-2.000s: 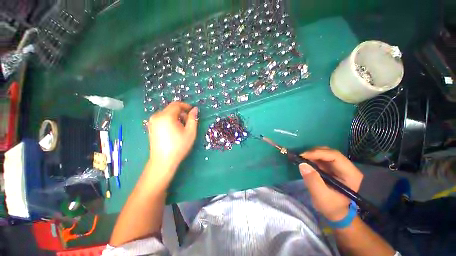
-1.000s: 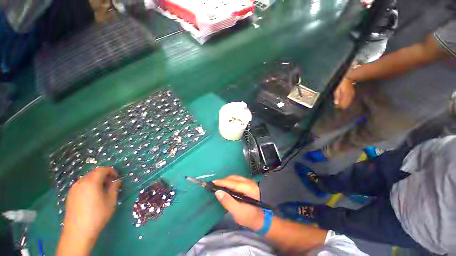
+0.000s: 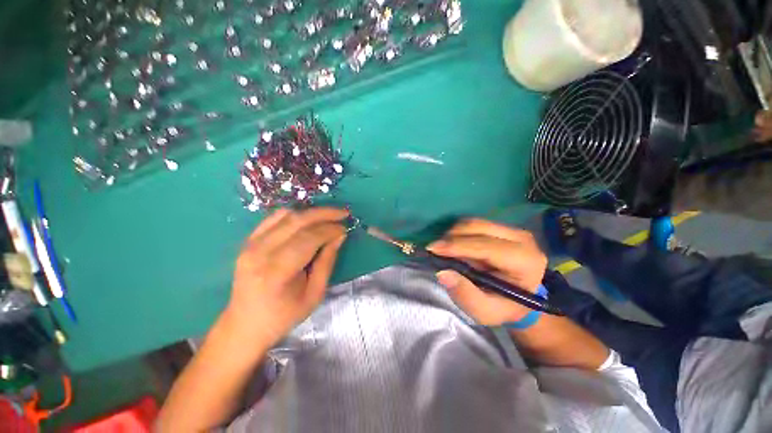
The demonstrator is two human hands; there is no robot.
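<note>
My left hand (image 3: 292, 262) pinches a tiny dark and silvery assembly (image 3: 352, 223) between thumb and fingertips, mostly hidden by the fingers. My right hand (image 3: 491, 269) holds the black soldering iron (image 3: 499, 286) like a pen. Its thin metal tip is at the assembly; whether they touch cannot be told. A heap of red and black lead wires with white round ends (image 3: 292, 165) lies on the green mat (image 3: 406, 118) just beyond my left hand. The clear blister tray (image 3: 212, 106) with rows of shiny assemblies lies beyond the heap, cut off at the top.
A thin whitish strip (image 3: 420, 158) lies on the mat. A white tub (image 3: 569, 44) and the fume extractor fan (image 3: 584, 139) stand at the right. Blue and white pens (image 3: 49, 254) and orange handles (image 3: 52, 404) are at the left. Another person's legs (image 3: 643, 296) are at the lower right.
My left hand has moved from the tray's near edge to below the wire heap and now holds an assembly. The iron's tip has come to it. The view has shifted.
</note>
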